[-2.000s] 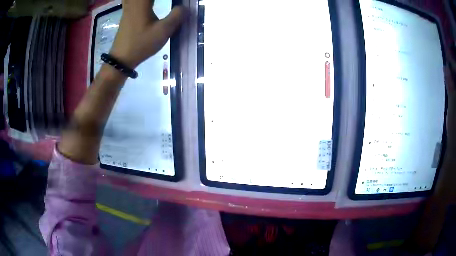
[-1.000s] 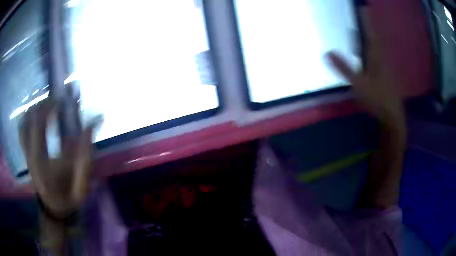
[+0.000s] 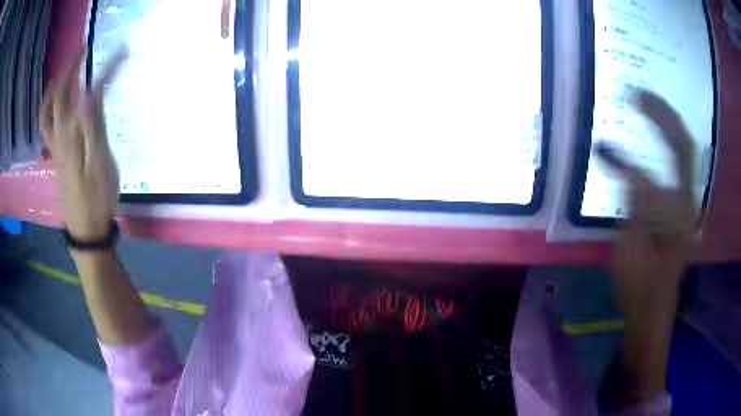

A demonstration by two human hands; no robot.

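Note:
Three tablets with black bezels lie side by side on pale sheets. The left tablet [image 3: 179, 106] and the right tablet [image 3: 650, 49] show white screens with faint text. The middle tablet [image 3: 414, 97] glows plain white. My left hand [image 3: 81, 154] is at the left tablet's lower left edge, fingers apart, holding nothing. My right hand [image 3: 654, 187] is blurred over the lower part of the right tablet, fingers spread and bent, holding nothing visible. Whether either hand touches a tablet is unclear.
Stacked dark slabs [image 3: 23, 81] stand at the bench's left side. The pink-red bench edge [image 3: 349, 237] runs below the tablets. Beyond it are grey floor with a yellow line [image 3: 172, 304] and a blue bin or bag [image 3: 715, 378] at lower right.
The view has swung back so all three tablets show. My left hand has moved from the left tablet's upper part to its lower left edge. My right hand has come into view over the right tablet.

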